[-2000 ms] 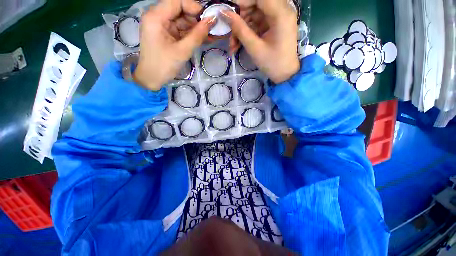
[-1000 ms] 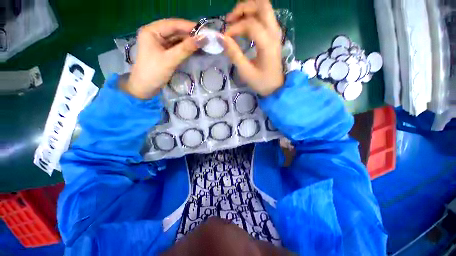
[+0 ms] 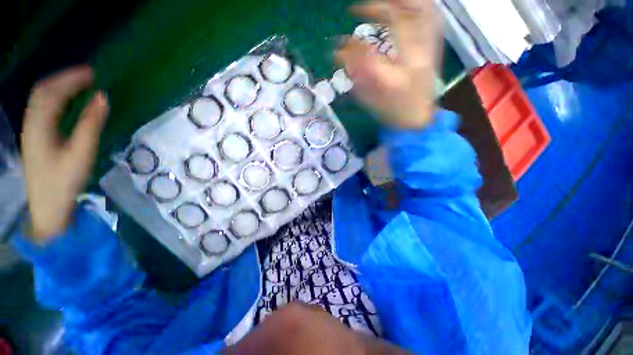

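Observation:
The blister tray [image 3: 182,134] lies slanted in front of me, with ring parts [image 3: 235,146] holding pale centres in most pockets. One pocket near its upper left edge shows no ring. My left hand [image 3: 59,156] is blurred, left of the tray, with thumb and fingers apart and nothing seen in it. My right hand [image 3: 395,66] is blurred, beyond the tray's right end, over the loose disc pile [image 3: 371,32]. Its thumb and fingers are apart, and no held part shows. It hides much of the pile. Two loose discs [image 3: 341,80] lie between it and the tray.
Whitish stacked trays or sleeves [image 3: 496,28] are at the upper right. A red plastic crate [image 3: 512,121] and a brown board [image 3: 479,142] are at the right table edge. A white piece [image 3: 97,208] shows by my left cuff. The bench [image 3: 139,62] is green.
My hands have parted, left hand to the left and right hand to the discs. The ring and white disc they held are no longer in them. The view has turned, so the tray appears slanted.

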